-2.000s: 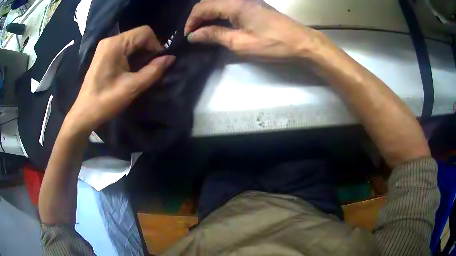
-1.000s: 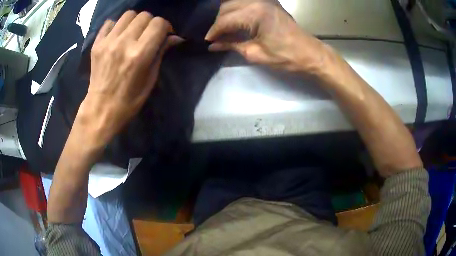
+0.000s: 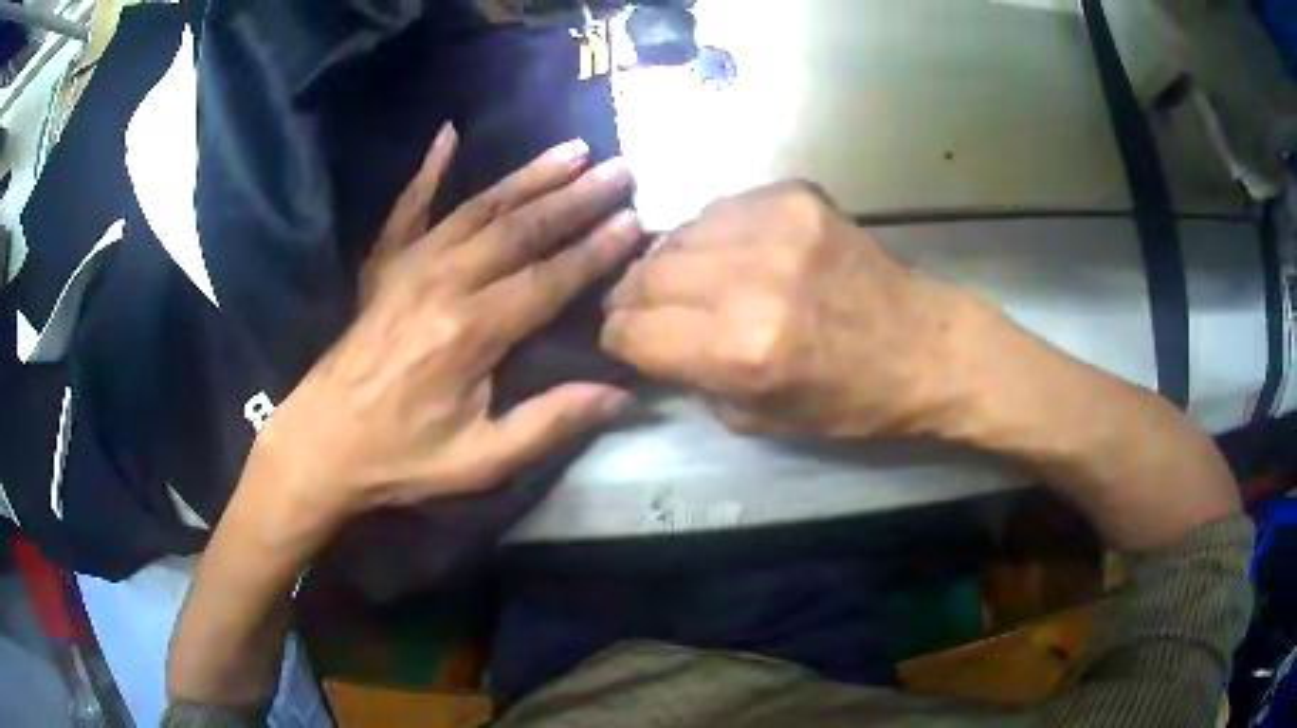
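Observation:
The black garment [image 3: 285, 171] with white panels [image 3: 164, 157] covers the left side of the machine table. My left hand [image 3: 455, 327] lies palm down on the cloth with its fingers spread. My right hand [image 3: 754, 299] has its fingers curled at the garment's right edge, close to my left fingertips; the pinched cloth is mostly hidden under the fingers. The presser foot [image 3: 595, 50] shows at the top centre under bright light, at the cloth's edge. A small white letter [image 3: 258, 410] shows beside my left wrist.
The pale machine bed [image 3: 925, 128] extends right, with a seam line and a worn front edge. A black strap [image 3: 1145, 213] crosses it at the right. Below are my lap in khaki cloth [image 3: 683, 690], a wooden surface [image 3: 996, 668] and pale sheeting [image 3: 135, 640] at left.
The presser foot and its light have come into view. My left hand has opened and flattened on the cloth. My right hand has moved down and curled. The garment's white panels now sit differently.

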